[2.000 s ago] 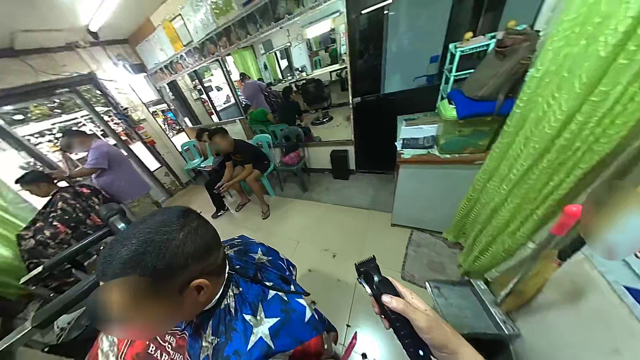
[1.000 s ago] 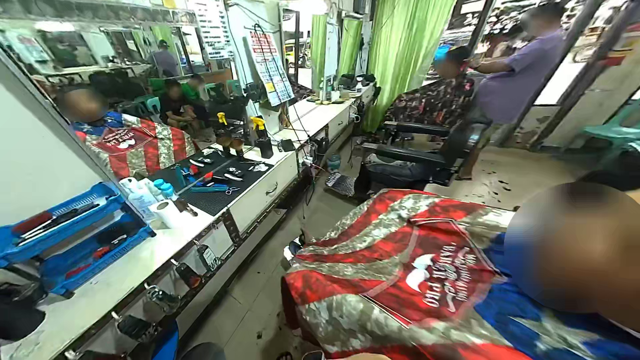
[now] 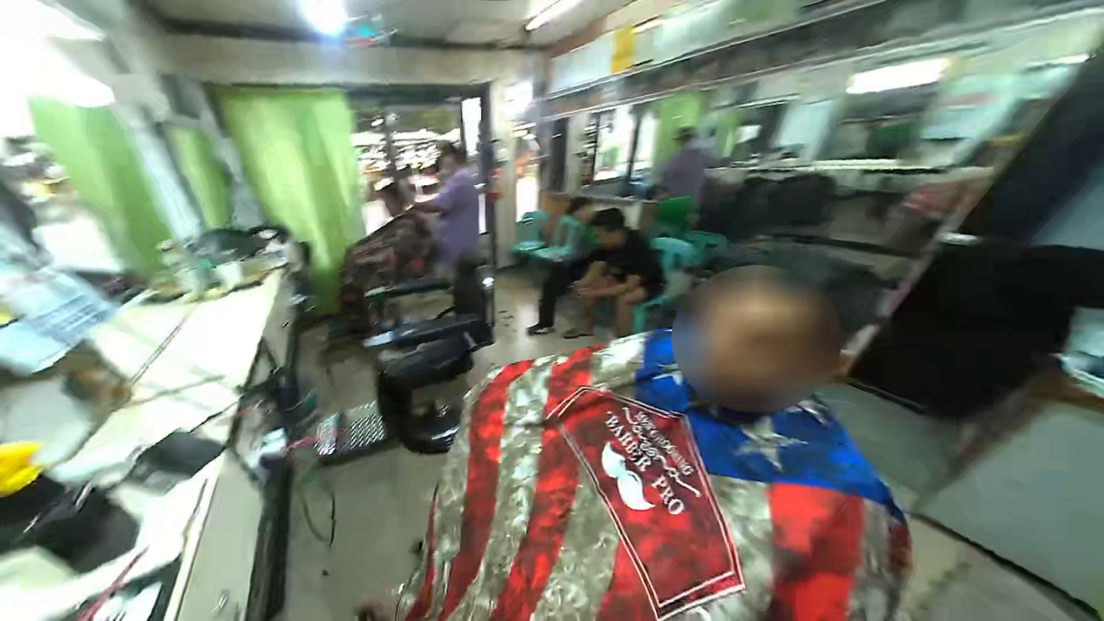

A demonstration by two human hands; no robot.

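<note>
Neither my left hand nor my right hand shows in the head view, so what they hold is hidden. A seated person wears a barber's cape (image 3: 552, 492) in red, grey and blue, with stars and a printed red panel on it. The cape spreads over the lower middle and right. The person's head is right of centre, facing the camera. No hair clipper is visible in this blurred frame.
A white counter (image 3: 194, 345) with dark items runs along the left. An empty black barber chair (image 3: 427, 379) stands behind the cape. Beyond it, a person in purple (image 3: 457, 207) attends a caped person. People sit on green plastic chairs (image 3: 677, 254).
Two seconds ago a hand held a black hair clipper at the lower right; no hand or clipper is in view now. The view has swung widely around the caped person.
</note>
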